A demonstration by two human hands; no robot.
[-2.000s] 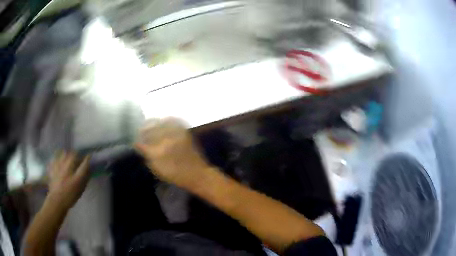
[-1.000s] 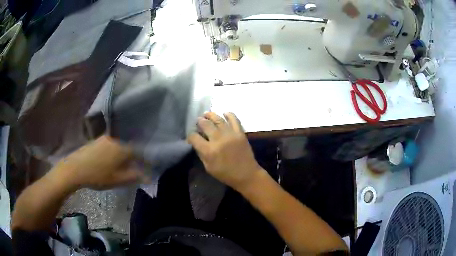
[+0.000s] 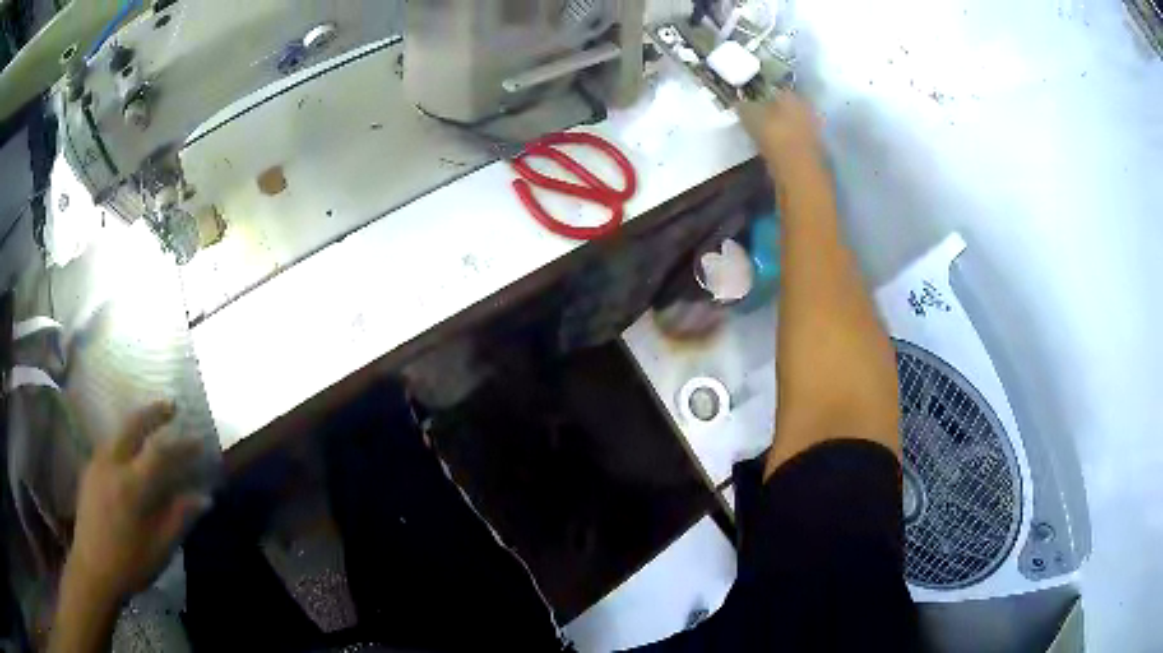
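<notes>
My right hand (image 3: 781,124) reaches to the far right end of the machine, at the metal and white parts (image 3: 733,61) there. Its fingertips are small and partly hidden, so I cannot tell whether they hold anything. My left hand (image 3: 134,498) is at the lower left with fingers apart, over the edge of the grey fabric (image 3: 134,338). The fabric lies at the left under the bright lamp, with white strips (image 3: 36,329) on it. The sewing machine (image 3: 510,64) stands across the top.
Red-handled scissors (image 3: 577,186) lie on the white table (image 3: 306,344) near its front edge. A tape roll (image 3: 703,402), a small container with something pale (image 3: 724,271) and a teal item (image 3: 765,249) are below right. A white fan (image 3: 957,459) stands at the right.
The view has swung right. My right hand has left the fabric's edge and moved to the machine's right end. My left hand is now lower left, fingers spread; the fabric lies at the left.
</notes>
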